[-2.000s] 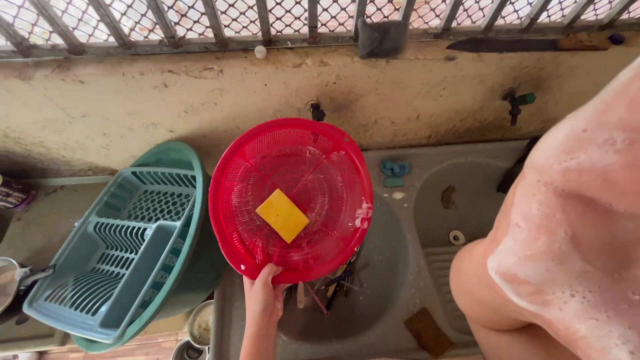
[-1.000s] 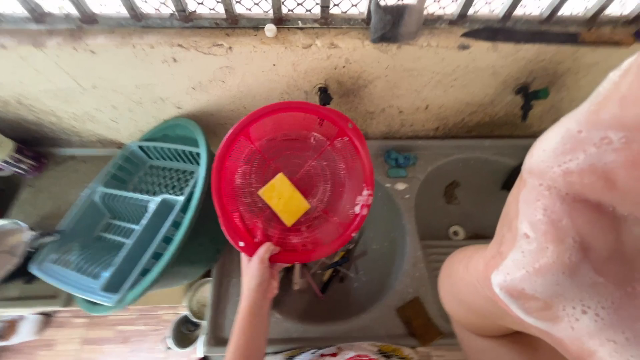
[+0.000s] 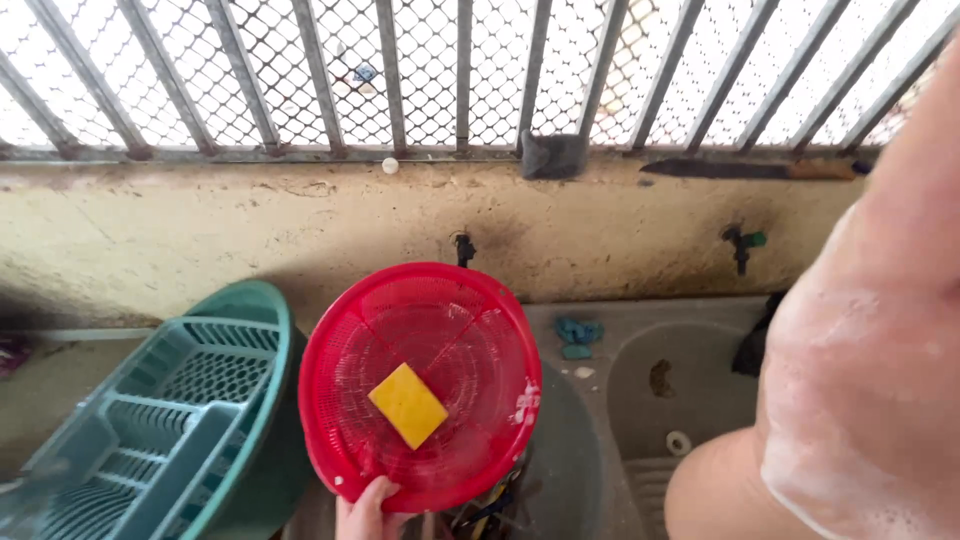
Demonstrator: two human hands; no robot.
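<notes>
A red plastic colander (image 3: pixel 420 300) is held up over the sink basin by my left hand (image 3: pixel 369 510), whose thumb lies over its near rim. A yellow sponge (image 3: pixel 409 406) rests inside, off the hand, and white suds cling to the colander's right side. At the right, very close to the camera, my right hand and arm (image 3: pixel 862 375) are coated with soap foam; the fingers cannot be made out, nor whether they hold anything. Behind and below the colander, partly hidden utensils (image 3: pixel 491 499) lie in the basin (image 3: pixel 566 442).
A teal dish rack (image 3: pixel 150 401) sits on a green tub (image 3: pixel 274 450) at left. Two taps (image 3: pixel 465 249) stick out from the wall. A blue-green cloth (image 3: pixel 577 330) lies between the basins. A large knife (image 3: pixel 720 169) lies on the ledge below the barred window.
The view has tilted upward, showing more of the window bars. My left hand keeps its grip on the colander, with the sponge still inside.
</notes>
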